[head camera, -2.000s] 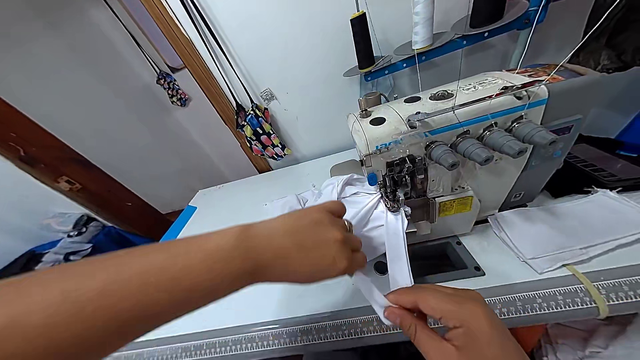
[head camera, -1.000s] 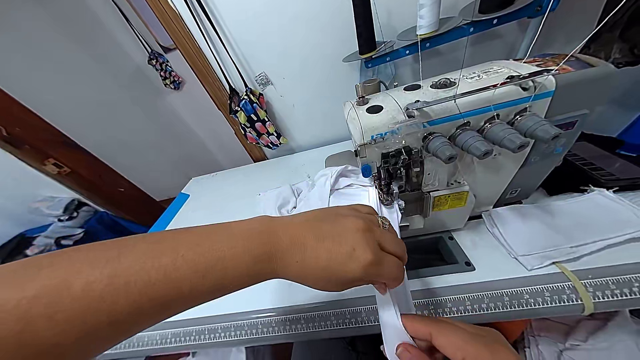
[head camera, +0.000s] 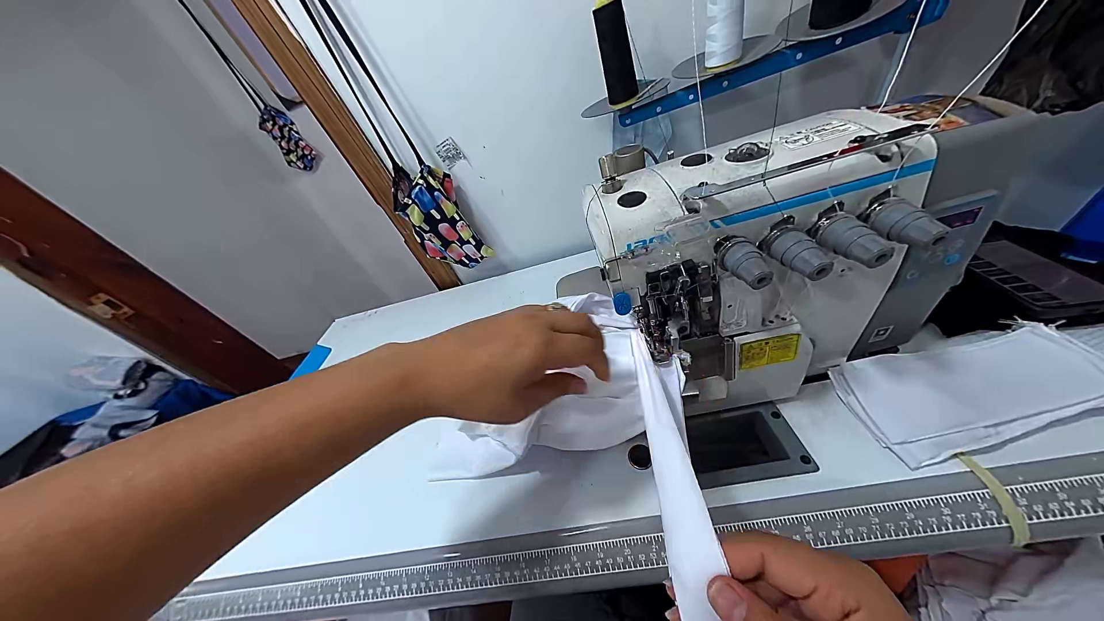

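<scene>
A white fabric piece [head camera: 586,414] lies bunched on the table left of the overlock sewing machine [head camera: 759,224]. From the presser foot area [head camera: 660,336], a folded white fabric strip [head camera: 677,483] runs down over the table's front edge. My right hand [head camera: 793,582] pinches the strip's lower part between thumb and fingers. Above the bunched fabric, my left hand [head camera: 526,362] has its fingers apart and curved, with nothing seen in its grasp; its fingertips are near the strip, left of the foot.
Stacked white fabric pieces [head camera: 975,388] lie right of the machine. A measuring tape strip [head camera: 483,569] runs along the front edge, crossed by a yellowish band [head camera: 1000,500]. Thread cones [head camera: 615,52] stand behind. Patterned pouches [head camera: 440,216] hang at the wall.
My left hand has let go of the strip and moved up and left from it, toward the bunched fabric. My right hand still holds the strip at the front edge.
</scene>
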